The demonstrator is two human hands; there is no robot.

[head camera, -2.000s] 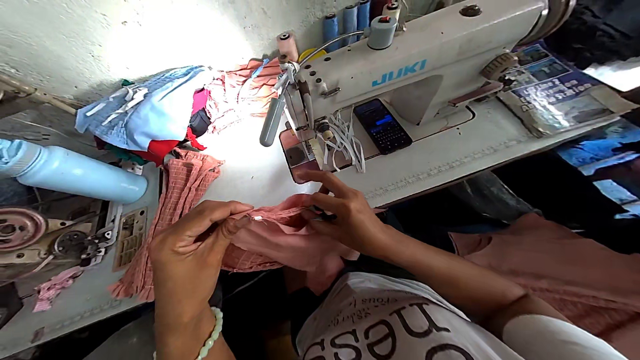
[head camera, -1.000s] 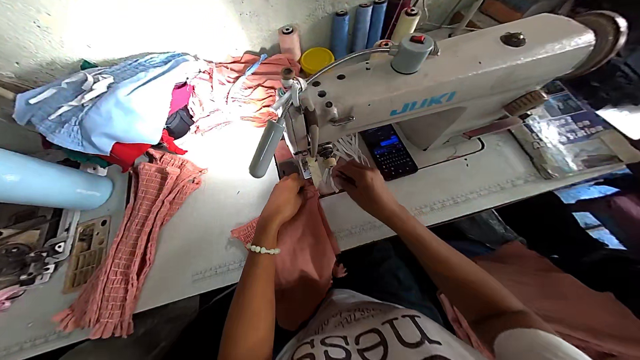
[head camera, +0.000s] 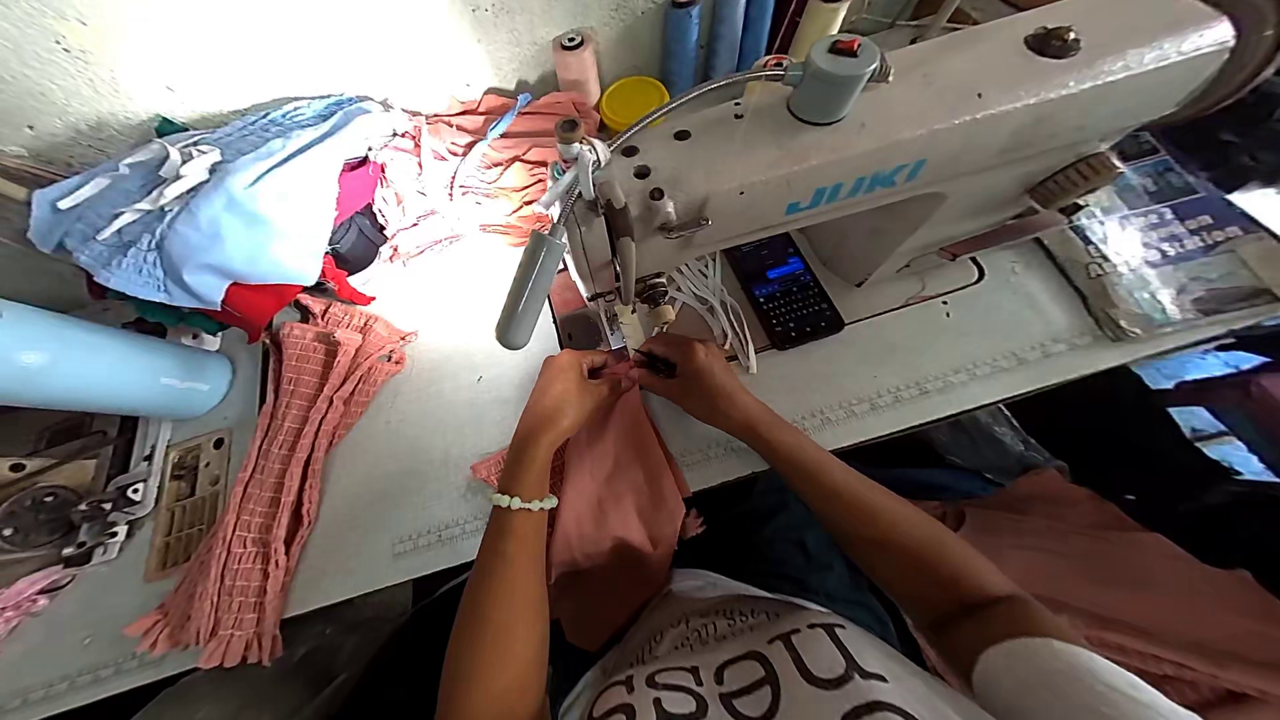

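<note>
At the needle end of a white Juki sewing machine [head camera: 900, 110], both hands pinch the top edge of a salmon-pink fabric piece [head camera: 615, 490], which hangs down over the table's front edge toward the lap. My left hand [head camera: 575, 395], with a pale bead bracelet at the wrist, grips the cloth just in front of the presser foot [head camera: 618, 325]. Close beside it, my right hand [head camera: 695, 375] holds the cloth's edge and a small dark tool, perhaps thread snips. The fingers partly hide the seam and the needle area.
Shirred pink fabric pieces [head camera: 300, 440] lie at left, near a light blue bottle [head camera: 110, 358] and a heap of blue garments [head camera: 240, 210]. A grey lamp [head camera: 530, 290] hangs by the needle. A phone [head camera: 785, 290] and white elastic strips [head camera: 715, 300] lie under the machine arm.
Both hands have moved from the table's front edge up to the presser foot, bringing the pink fabric with them. The view has shifted.
</note>
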